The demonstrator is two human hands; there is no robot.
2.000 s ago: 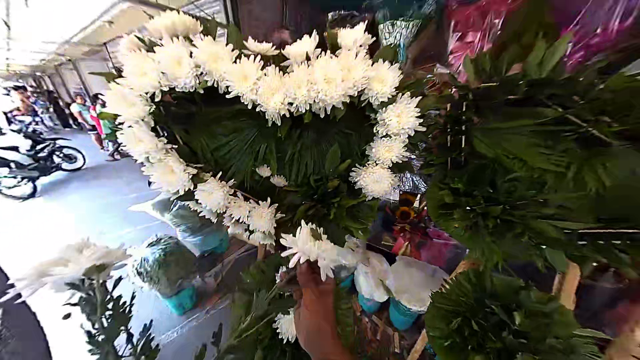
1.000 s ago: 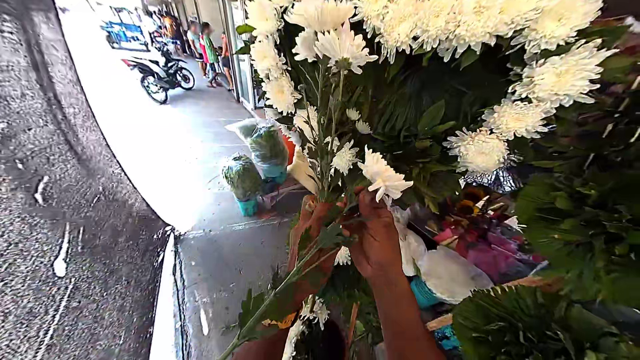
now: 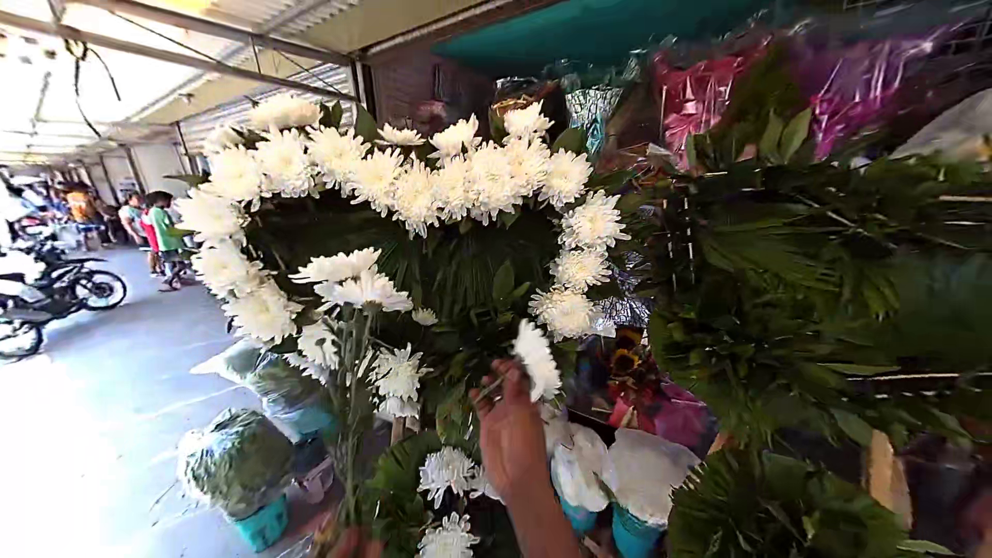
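Observation:
A heart-shaped border of white chrysanthemums (image 3: 415,190) stands on a backing of dark green palm leaves (image 3: 457,263). My right hand (image 3: 511,434) is raised at the lower right of the heart, its fingers closed on the short stem of a single white chrysanthemum (image 3: 537,360). Low in the view, my left hand (image 3: 353,542) is partly cut off by the bottom edge, at the base of a bunch of long green stems (image 3: 353,387). White blooms (image 3: 356,283) top these stems, in front of the heart's left side. More white blooms (image 3: 448,473) show below the heart.
Wrapped greenery in a teal bucket (image 3: 263,523) stands on the walkway at left, with motorcycles (image 3: 70,283) and people (image 3: 163,232) beyond. White-wrapped bundles in teal containers (image 3: 637,531) are at lower right. A large leafy arrangement (image 3: 790,294) fills the right side.
Both hands were together on the stems a second ago; now they are apart. The right hand has moved up beside the heart with one bloom. The view has swung back toward the heart.

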